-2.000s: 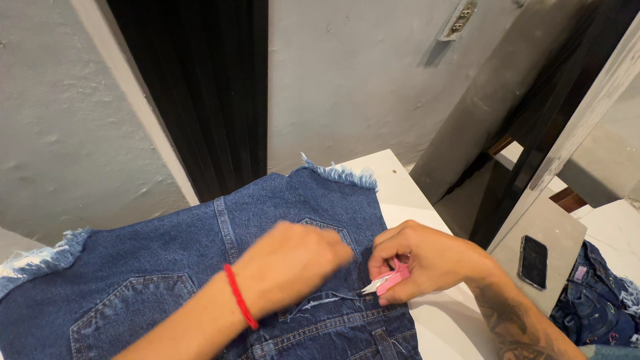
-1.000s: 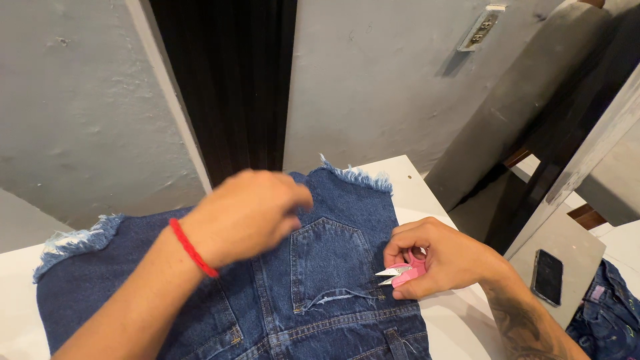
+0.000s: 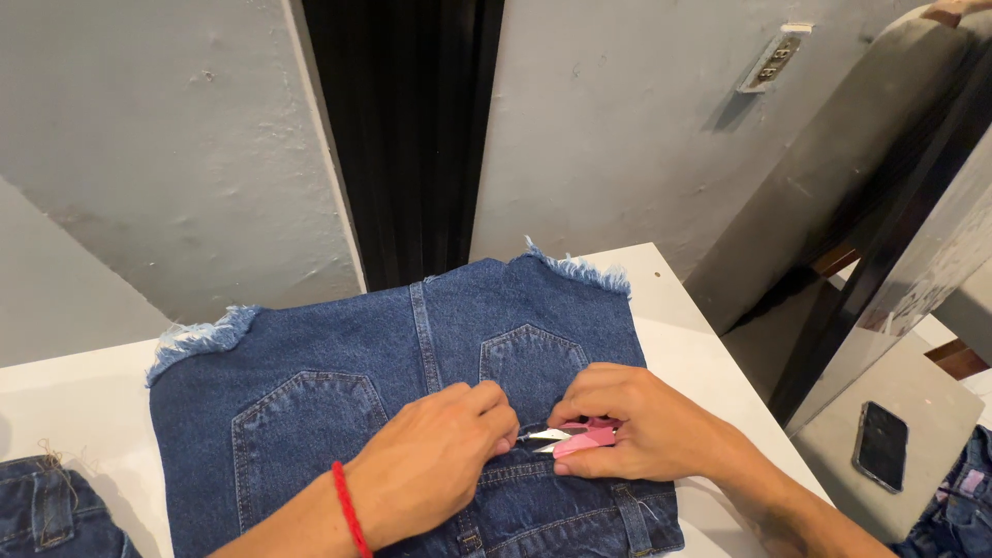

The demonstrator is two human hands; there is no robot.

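Note:
Denim shorts (image 3: 333, 325) with frayed hems lie with their back pockets up on a white table, waistband toward me. In my right hand (image 3: 620, 418) are pink-handled thread snips (image 3: 585, 438), their blades parted and pointing left at the top edge of the right-side pocket (image 3: 531, 360). My left hand (image 3: 449, 446), with a red cord bracelet (image 3: 350, 508) at the wrist, is just left of the blade tips, its thumb and forefinger pinched at the pocket edge. Whether a thread is between those fingers is hidden.
The white table (image 3: 682, 310) meets a grey wall with a socket (image 3: 777, 58). More denim with loose threads (image 3: 58, 504) lies at the lower left. Beyond the table's right edge are a smartphone (image 3: 882, 447) on a grey surface and another denim garment (image 3: 961, 496).
My left hand, raised above the shorts a second ago, has come down beside the snips at the pocket edge. The snips have stayed in my right hand. The view has shifted.

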